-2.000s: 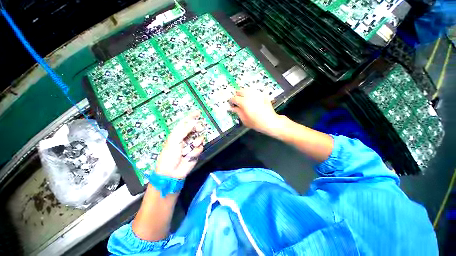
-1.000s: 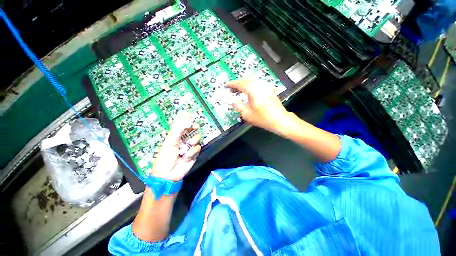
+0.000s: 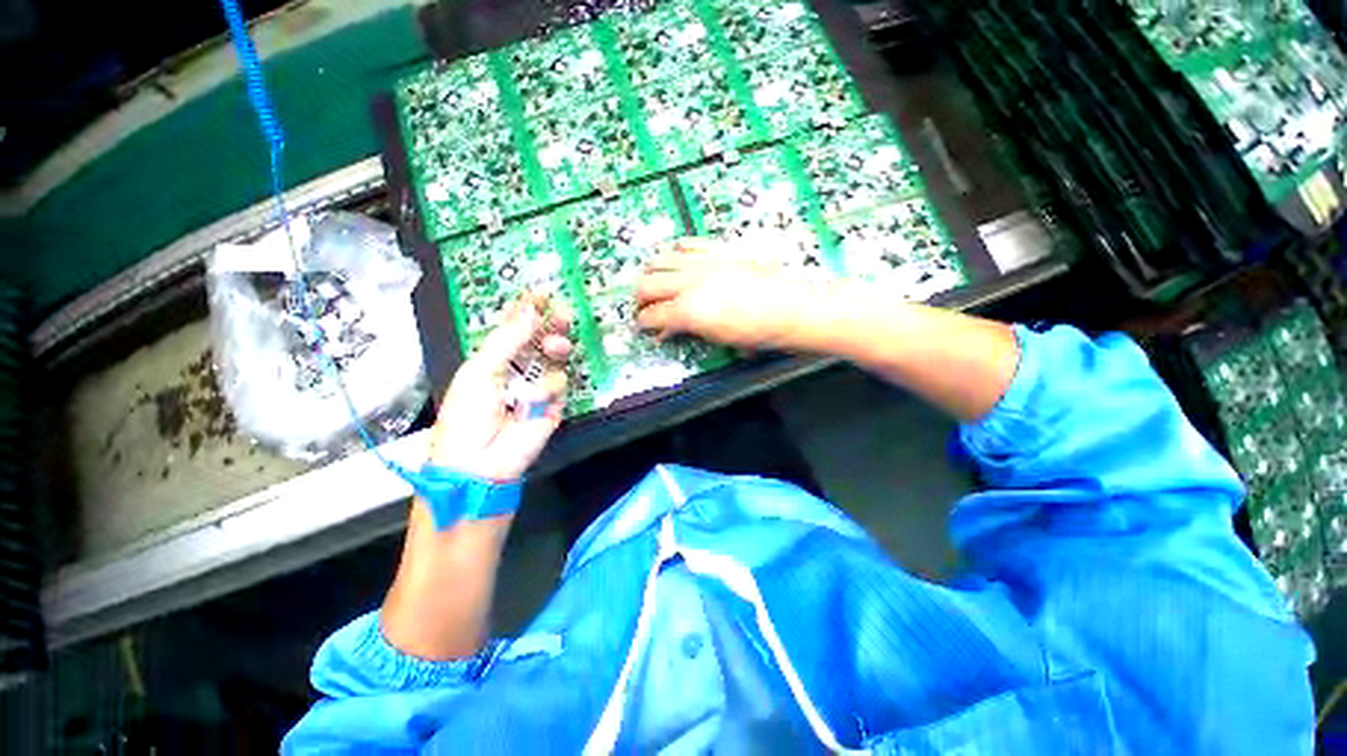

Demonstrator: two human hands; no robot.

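A green PCB panel [image 3: 591, 118] with several board sections lies on a black carrier tray [image 3: 928, 148]. My left hand [image 3: 502, 392] is palm up over the panel's near left edge and holds small metal components [image 3: 532, 369] in its curled fingers. My right hand [image 3: 717, 296] is palm down over the near middle of the panel, with its fingertips at the board surface. Whether a small part is between its fingers is hidden. A blue wrist strap [image 3: 470, 493] is on my left wrist.
A clear component bag [image 3: 318, 332] with silvery bits sits left of the panel. A coiled blue cord [image 3: 254, 89] hangs across it. Dark debris [image 3: 189, 417] lies on the pale bench surface. Stacked black trays [image 3: 1101, 141] stand at the right, with another loaded stack [image 3: 1278, 399] below.
The view has shifted, so the panel and bag appear further right. My right hand has moved left across the panel, closer to my left hand. The left hand still holds the components.
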